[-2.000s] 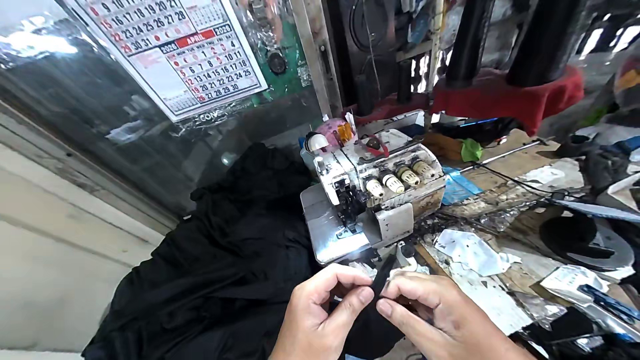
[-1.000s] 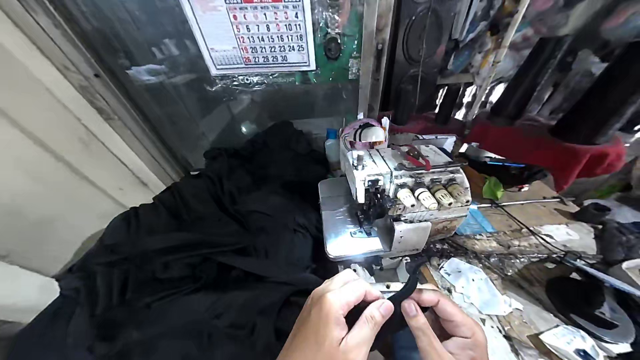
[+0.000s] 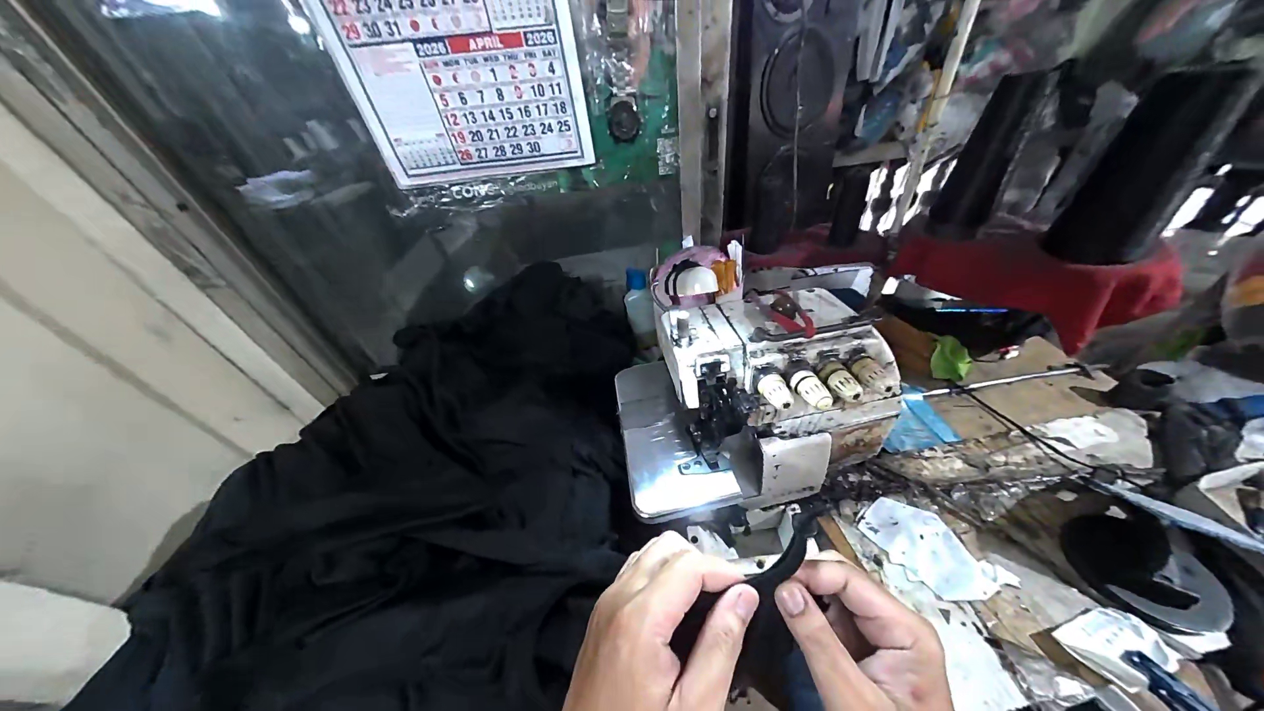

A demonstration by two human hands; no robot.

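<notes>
My left hand (image 3: 662,622) and my right hand (image 3: 869,627) are at the bottom centre, close together, each pinching a narrow black fabric strip (image 3: 787,565) between thumb and fingers. The strip curves up between them, towards the front of a worn white overlock sewing machine (image 3: 790,365). Just beyond my hands lies the machine's metal work plate (image 3: 676,474), lit by a lamp. A big heap of black fabric (image 3: 425,494) spreads to the left of the machine. What lies under my palms is hidden.
Scraps and paper pieces (image 3: 928,548) litter the worktable at the right, near a round dark object with a metal rim (image 3: 1145,563). Behind stand black cones on a red cloth (image 3: 1116,286). A calendar (image 3: 484,94) hangs on the glass panel. A blue-capped bottle (image 3: 639,306) stands behind the machine.
Both hands keep hold of the black strip, which now shows a longer curve than two seconds ago. The view has shifted between frames.
</notes>
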